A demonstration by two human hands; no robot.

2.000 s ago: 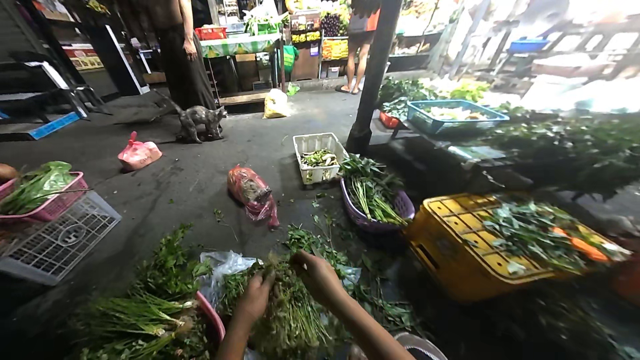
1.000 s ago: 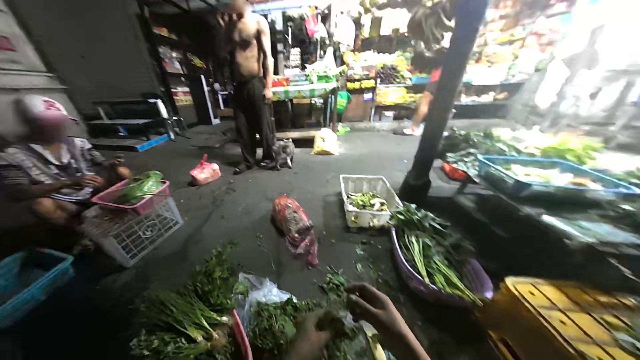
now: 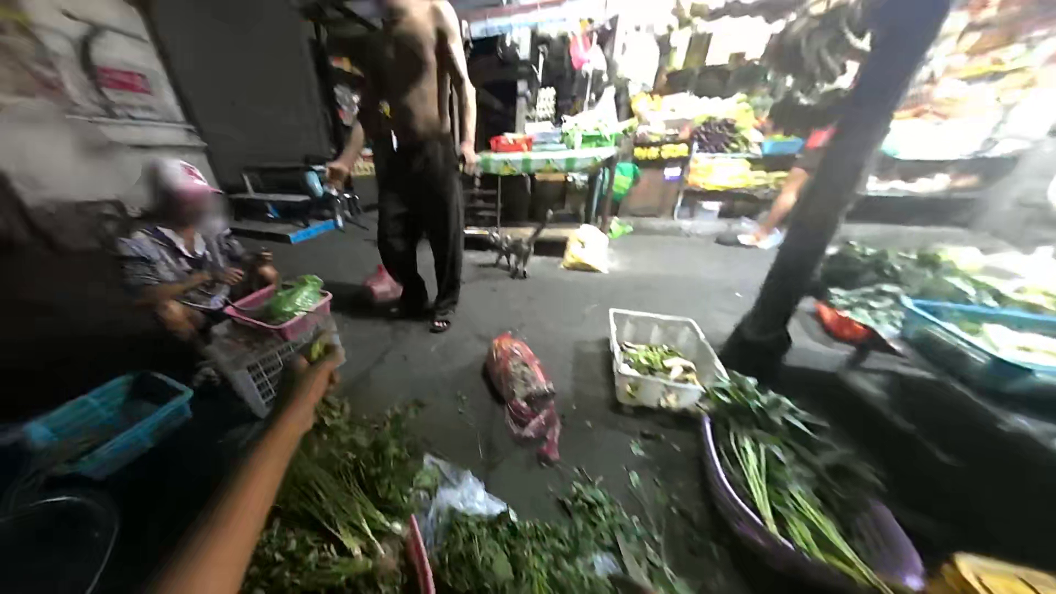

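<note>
My left hand [image 3: 320, 371] is stretched forward at the left, blurred, above the bunched greens. Something small and yellow-green shows at its fingers; whether it is held is hard to tell. Below and right of the arm lie leafy greens with pale stems [image 3: 351, 487], beside the pink rim of a container [image 3: 420, 554]. More leafy herbs [image 3: 503, 551] spread along the bottom centre, next to a crumpled clear plastic bag [image 3: 466, 491]. My right hand is not in view.
A seated person [image 3: 186, 247] is behind a pink basket [image 3: 285, 318] on a crate. Another person [image 3: 421, 165] stands beyond. On the floor are a red mesh bag [image 3: 524, 384], a white crate [image 3: 660, 396], a purple basket [image 3: 726, 503] and a cat [image 3: 518, 250]. A post [image 3: 833, 190] leans at right.
My left hand has left the herbs and reached forward to the left. My right hand, over the herbs before, has gone out of view. The standing person has come nearer. The view has swung left.
</note>
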